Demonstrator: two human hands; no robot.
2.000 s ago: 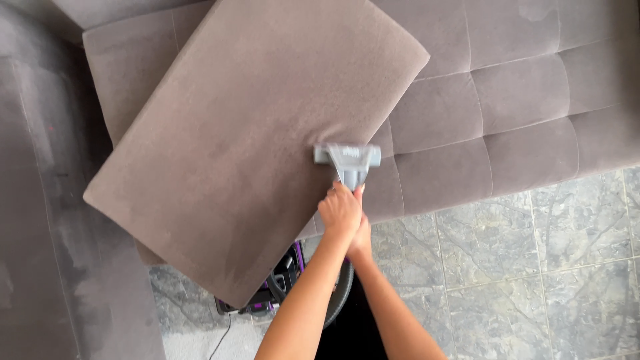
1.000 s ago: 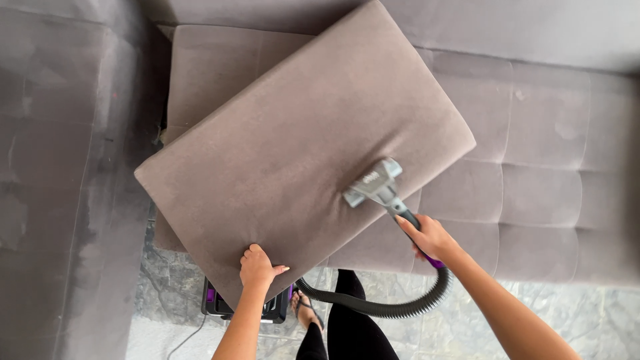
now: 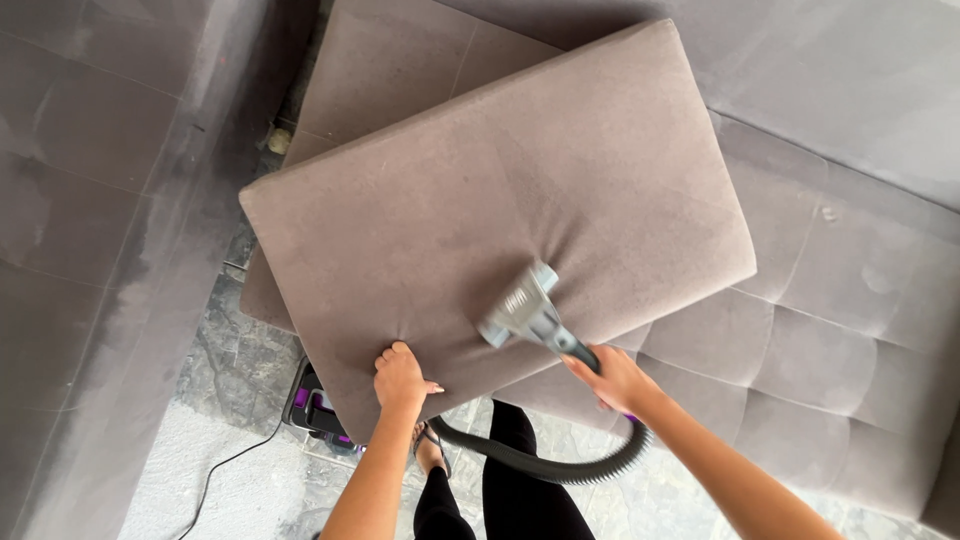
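A taupe fabric sofa cushion [image 3: 450,225] lies at an angle across the tufted sofa seat [image 3: 750,352]. On its lower middle rests the grey upholstery nozzle [image 3: 521,304] of a cleaning machine, slightly blurred, with creases in the fabric beside it. My right hand [image 3: 619,381] grips the nozzle's dark handle, from which a ribbed black hose [image 3: 555,469] curves down and left. My left hand [image 3: 403,380] presses on the cushion's lower edge, fingers curled into the fabric and thumb out; whether it pinches the cloth is hard to tell.
The black and purple cleaning machine [image 3: 315,405] stands on the grey tiled floor, partly hidden under the cushion's corner. A thin black cord [image 3: 214,472] runs from it. Another sofa section [image 3: 90,225] lines the left side. The wearer's legs and a sandalled foot [image 3: 430,450] show below.
Two seconds ago both hands were together at the nozzle's handle; a second ago my left hand was on the cushion's lower edge, where it remains. The nozzle has moved down and left on the cushion since then.
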